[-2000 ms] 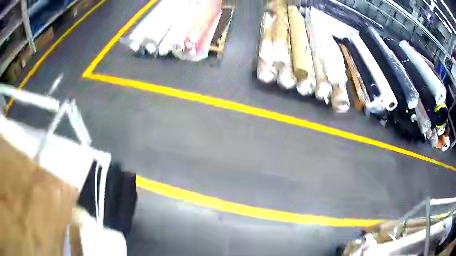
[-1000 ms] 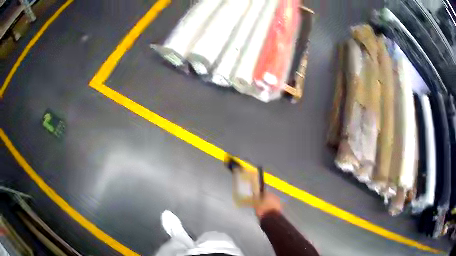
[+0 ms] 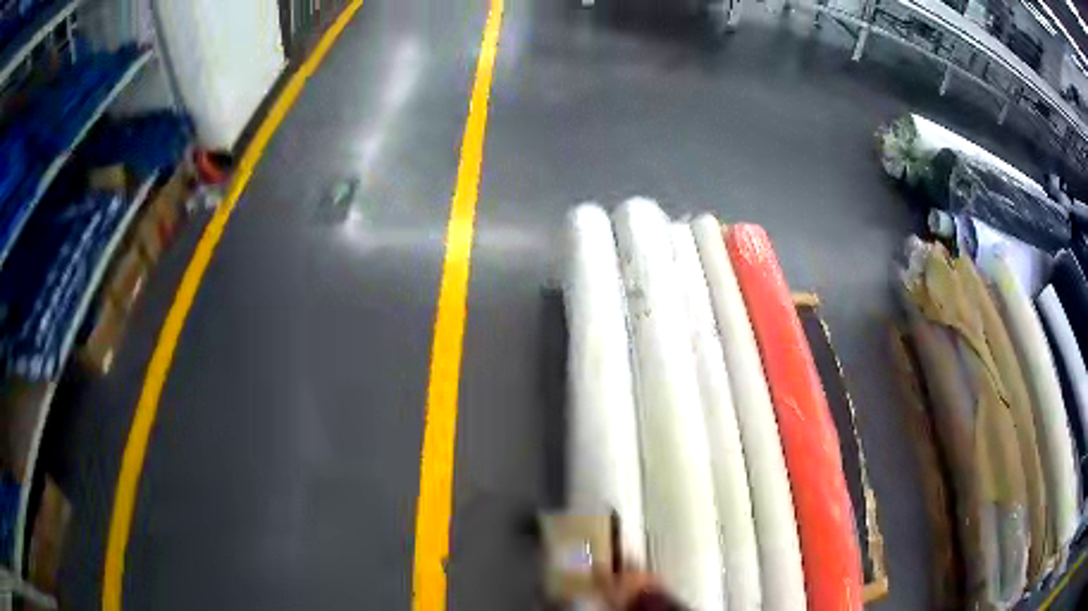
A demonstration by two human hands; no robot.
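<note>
My right hand (image 3: 624, 585) is small, blurred and partly cut off by the bottom edge. It holds a tan rectangular block, probably the cutting die (image 3: 578, 551), by its right side. The block has a pale centre and a dark edge on the right; whether a separate black strip lies there I cannot tell. Behind and beside the block lie long white wrapped rolls (image 3: 671, 394). A dark red sleeve shows at the bottom edge. My left hand is not in view.
A red wrapped roll (image 3: 793, 406) lies beside the white ones, on a pallet (image 3: 877, 543). Brown-wrapped rolls (image 3: 984, 406) lie at the right. Shelves with blue goods (image 3: 66, 275) stand at the left. Yellow floor lines (image 3: 447, 322) run ahead over grey floor. A white panel (image 3: 221, 66) stands at upper left.
The view has turned and moved forward; the white and red rolls are now close in front. My right hand and the block, absent at first, have moved from mid-frame to the bottom edge.
</note>
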